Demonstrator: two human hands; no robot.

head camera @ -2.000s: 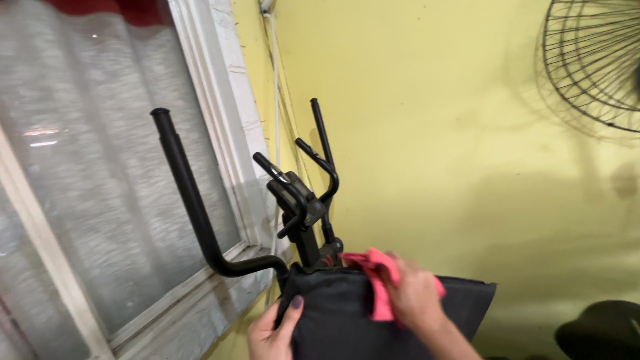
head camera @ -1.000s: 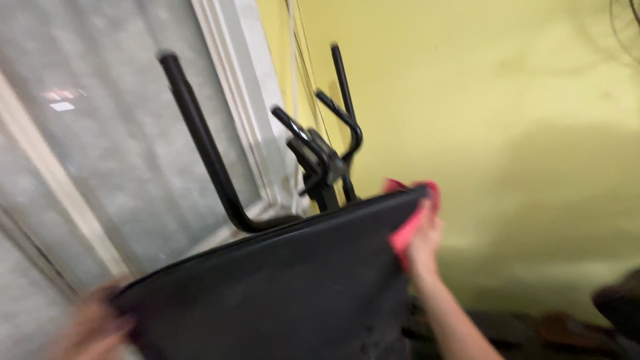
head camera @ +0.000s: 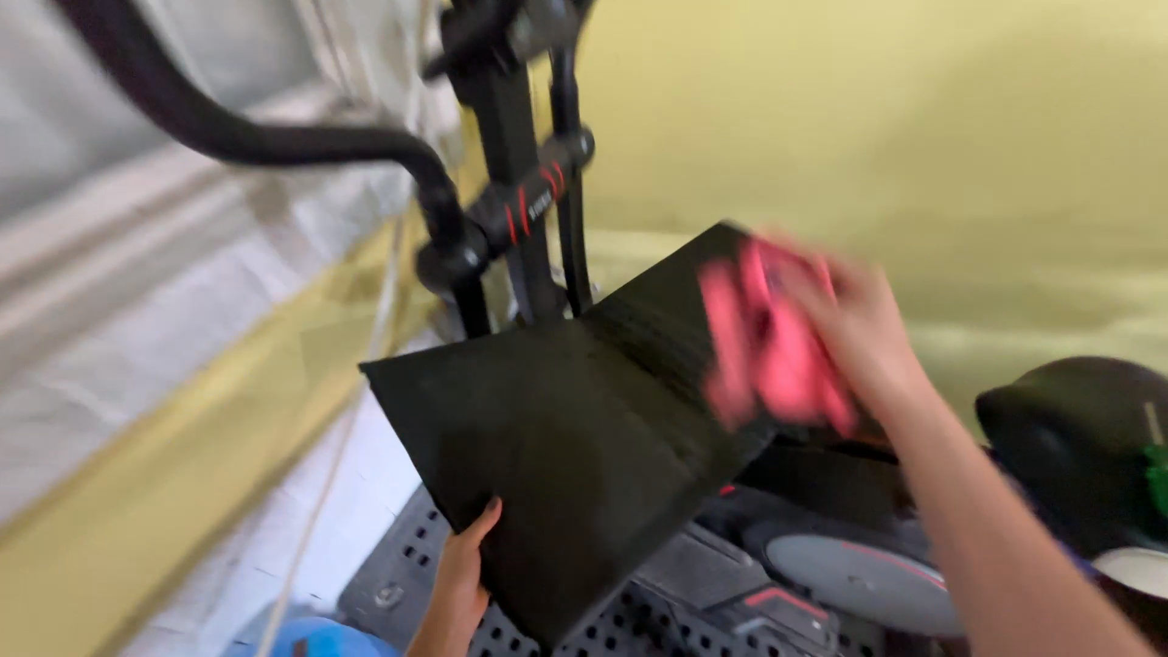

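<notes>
A black folding panel point(head camera: 566, 438), creased across its middle, is spread open below the handlebars of an elliptical trainer point(head camera: 511, 164). My left hand point(head camera: 461, 579) grips its lower left edge, thumb on top and the other fingers hidden beneath. Over the panel's right part, my right hand point(head camera: 849, 319) holds a bunched pink cloth point(head camera: 776, 328), both blurred. Whether the cloth touches the panel I cannot tell.
Under the panel lie the trainer's grey perforated parts point(head camera: 420, 538) and a grey oval cover point(head camera: 858, 579). A blue object point(head camera: 319, 639) is at the bottom left, a black rounded object point(head camera: 1077, 438) at right. A window ledge point(head camera: 182, 210) runs along the left.
The panel, earlier seen with its top edge near the handlebars, now lies lower and opened at its crease. The pink cloth has left the panel's top corner. The view has tilted down.
</notes>
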